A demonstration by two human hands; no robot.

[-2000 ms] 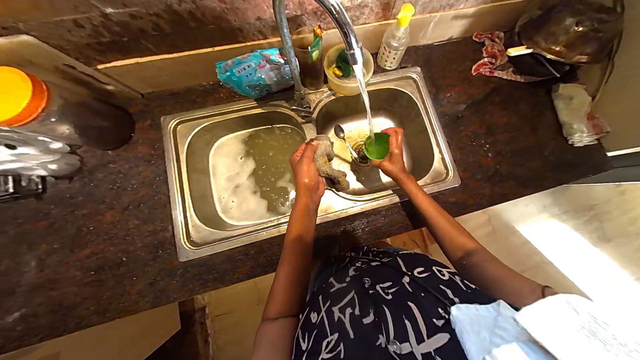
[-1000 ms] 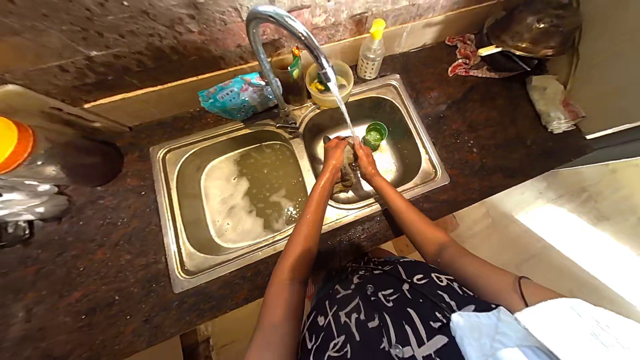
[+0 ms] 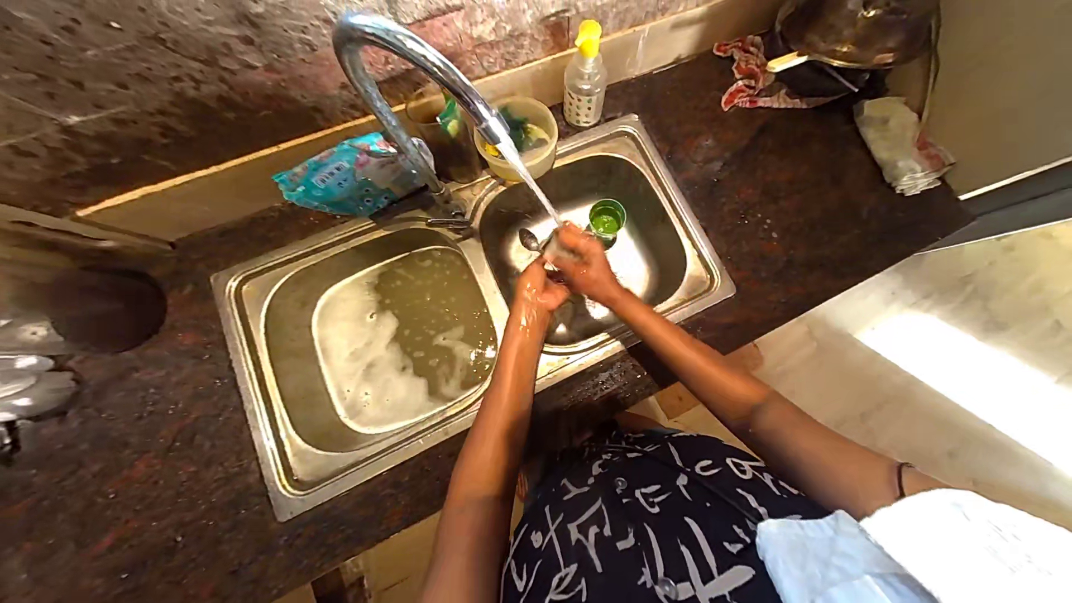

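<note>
Both hands are close together over the right basin [image 3: 653, 193] of a steel double sink, under running water from the chrome faucet [image 3: 419, 54]. My left hand [image 3: 538, 287] and my right hand [image 3: 584, 261] close around a small greyish thing, blurred and mostly hidden by the fingers; I cannot tell which hand grips it. Just behind them a green cup [image 3: 607, 218] stands in the basin. The bowl of a metal spoon [image 3: 529, 239] shows to the left of my right hand. Murky, foamy water [image 3: 368, 360] lies in the left basin.
Behind the sink are a teal plastic packet [image 3: 347, 177], a pale round tub [image 3: 536, 159] with scrubbers and a spray bottle [image 3: 584, 88] with a yellow top. A patterned cloth [image 3: 745, 75], a dark pan [image 3: 863, 29] and a folded cloth [image 3: 896, 146] lie at the right.
My right hand held the green cup two seconds ago; the cup now stands in the basin. The greyish thing was in my left hand then, and both hands have come together around it.
</note>
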